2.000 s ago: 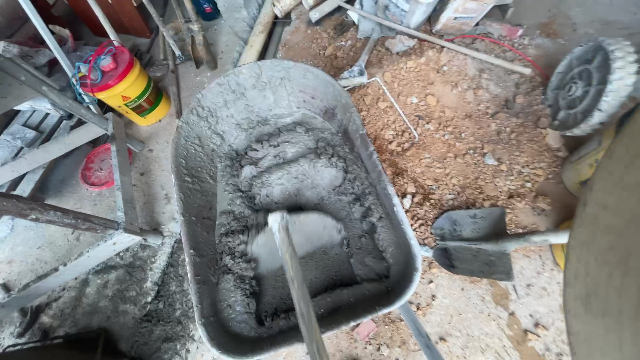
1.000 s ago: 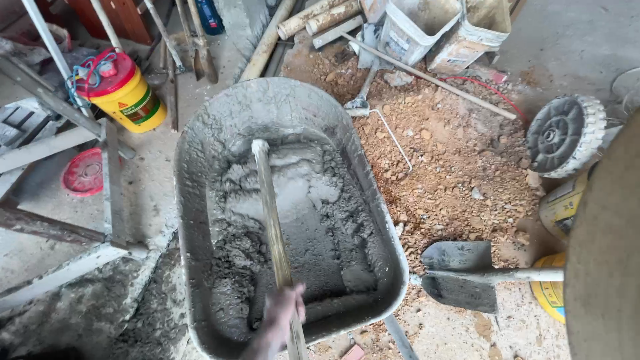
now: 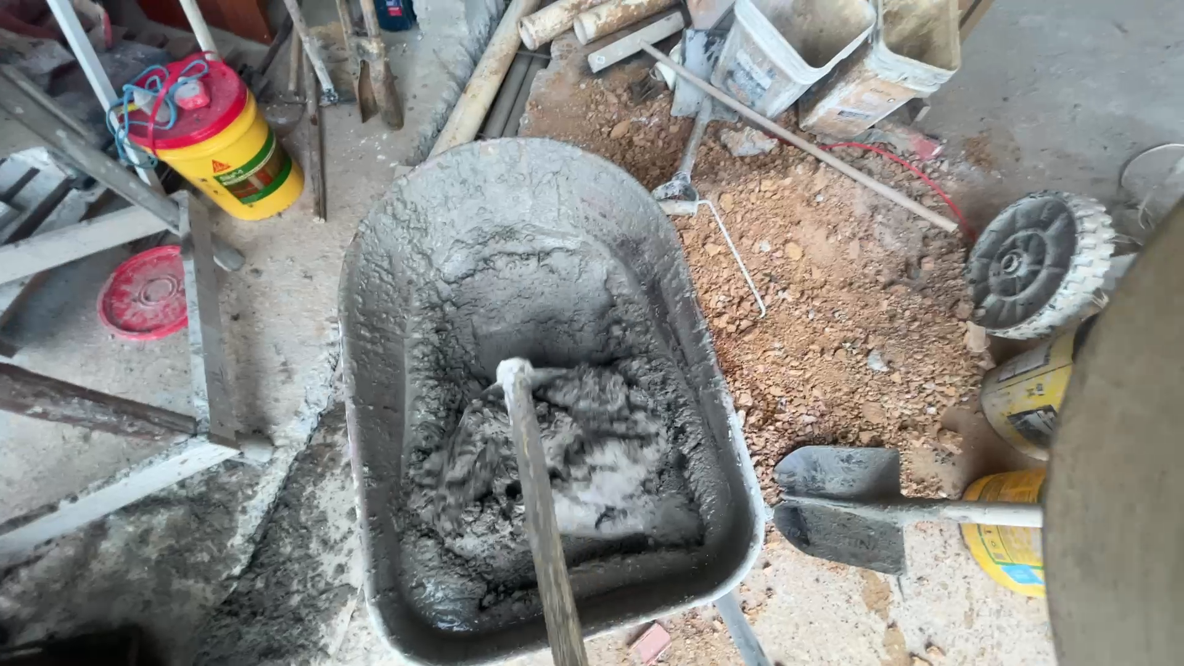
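Neither my left hand nor my right hand shows in the head view now. A wheelbarrow tray [image 3: 370, 499] fills the middle, with wet grey mortar [image 3: 546, 296] spread over its floor and up its sides. A hoe with a wooden handle [image 3: 546, 518] reaches into it from the bottom edge. The hoe's head is coated in mortar and mostly sunk in the lower half of the mix, where the mortar is blurred and heaped. The near end of the handle lies outside the view.
Right of the tray are a rubble heap [image 3: 823, 305], a shovel [image 3: 842, 509], a wheel [image 3: 1036, 264] and yellow buckets [image 3: 1004, 536]. A curved drum-like surface [image 3: 1119, 462] blocks the lower right. At left stand a metal frame [image 3: 199, 324], a yellow bucket with red lid [image 3: 231, 157] and a red lid [image 3: 143, 291].
The hoe's head has moved from the far part of the tray toward its near part, and mortar is piled around it. A hand seen on the handle one second ago is out of view.
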